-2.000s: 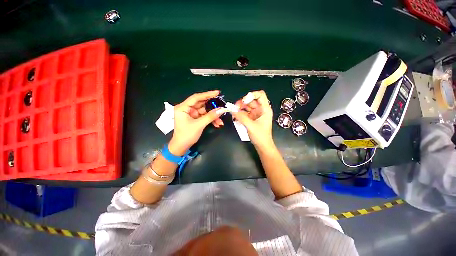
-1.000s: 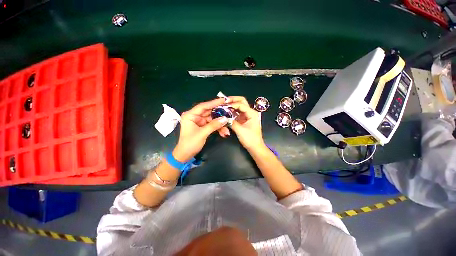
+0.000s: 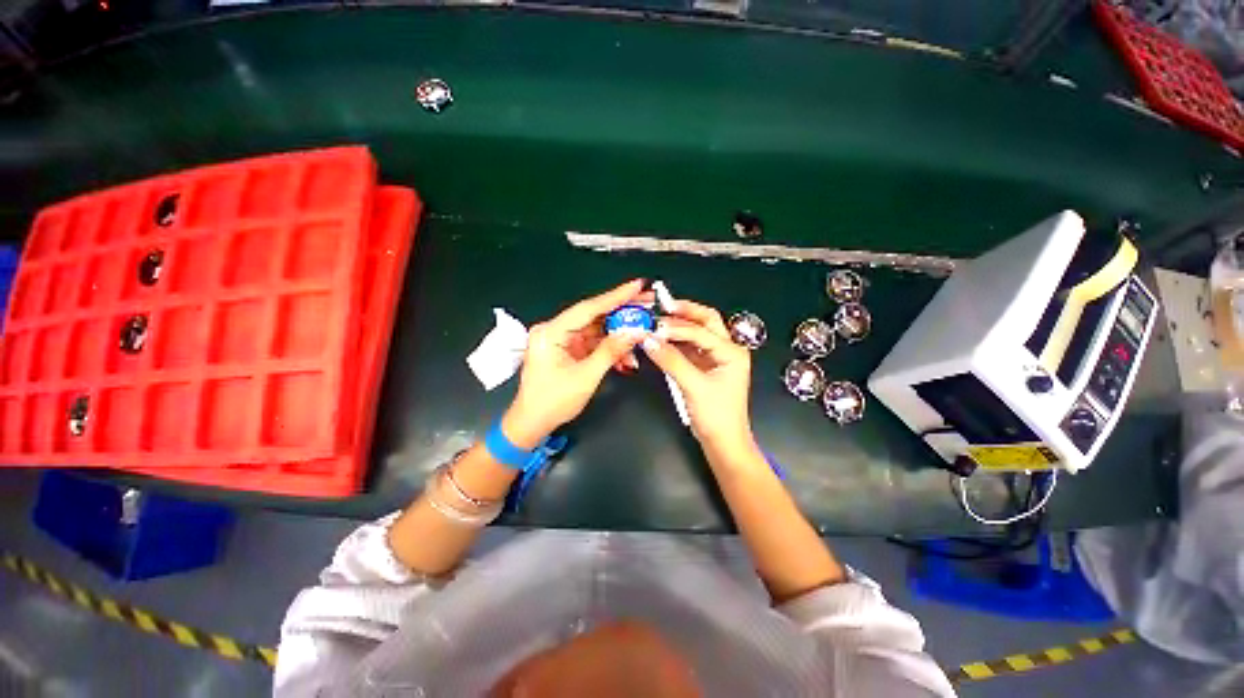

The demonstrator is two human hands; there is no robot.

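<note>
My left hand (image 3: 566, 366) and my right hand (image 3: 707, 366) meet at the middle of the bench. Between their fingertips they hold a small round unit (image 3: 630, 322), its blue face up and tilted. Both hands touch it. Whitish covers show on my right fingertips. A strip of white sheet shows beside and partly under my right hand. Several round electronic units (image 3: 815, 337) with silver rims lie to the right of my right hand. A crumpled white tissue (image 3: 499, 349) lies left of my left hand.
Stacked red compartment trays (image 3: 259, 307) stand at the left, a few pockets holding units. A white tape dispenser (image 3: 1003, 348) stands at the right. A metal strip (image 3: 764, 251) lies beyond the hands. Single units lie farther back. Another person's sleeve (image 3: 1187, 525) is at the right edge.
The view has shifted, so the bench things sit lower and further right. Since the first frame, one more unit lies beside my right hand. The held unit now shows a bright blue face.
</note>
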